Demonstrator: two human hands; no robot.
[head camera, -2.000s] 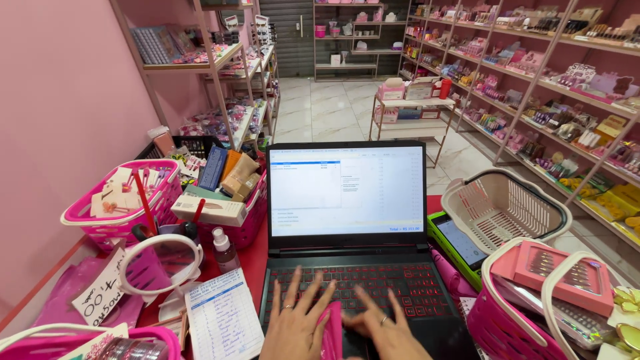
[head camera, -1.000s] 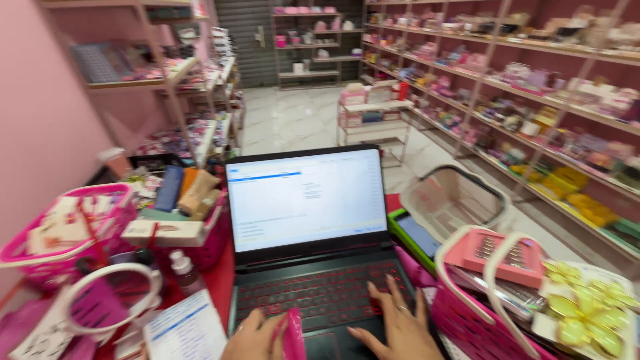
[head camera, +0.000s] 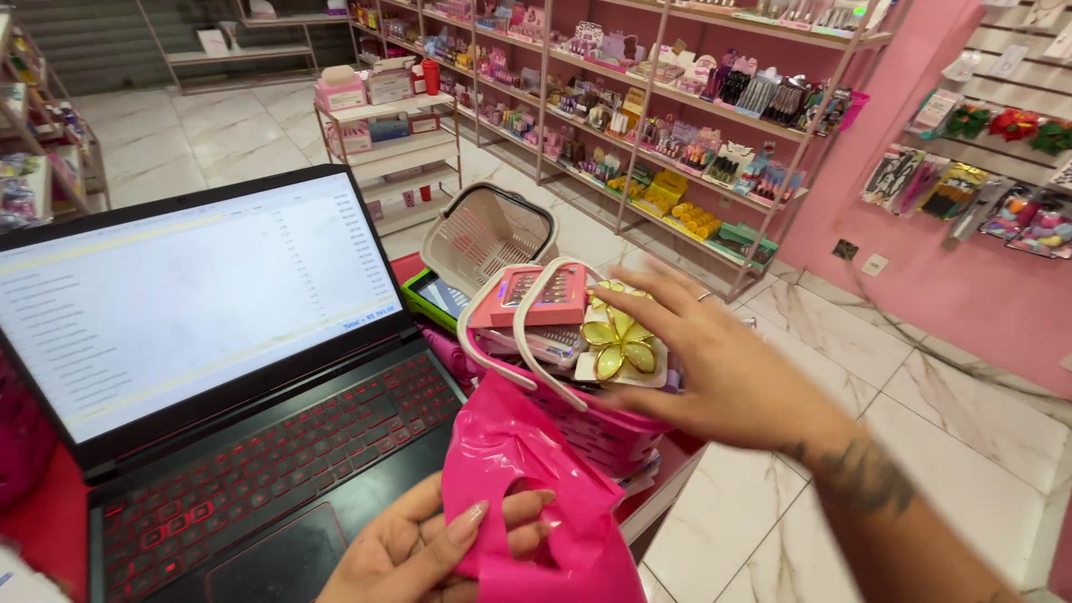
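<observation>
My left hand (head camera: 444, 536), at the bottom centre, grips a bright pink plastic bag (head camera: 544, 502) by its handle opening, with fingers showing through the hole. My right hand (head camera: 695, 343) hovers with fingers spread at the right side of a pink shopping basket (head camera: 603, 427) and holds nothing that I can see. In the basket lie a pink box with small metal pieces (head camera: 540, 295) and a yellow-green flower ornament on a white card (head camera: 620, 342). Two pale handles stand up over it. An opened laptop (head camera: 276, 469) with a red-lit keyboard fills the left side.
Behind the pink basket sit an empty beige basket (head camera: 490, 234) and a green-edged tray (head camera: 431, 297) on the red table. Beyond the table are a small white shelf stand (head camera: 389, 151) and long wall shelves (head camera: 662, 75) full of goods. Packets hang on the pink wall at right.
My right hand has left the laptop keyboard and moved right to the pink basket. The pink bag is now lifted in my left hand. The view has swung right.
</observation>
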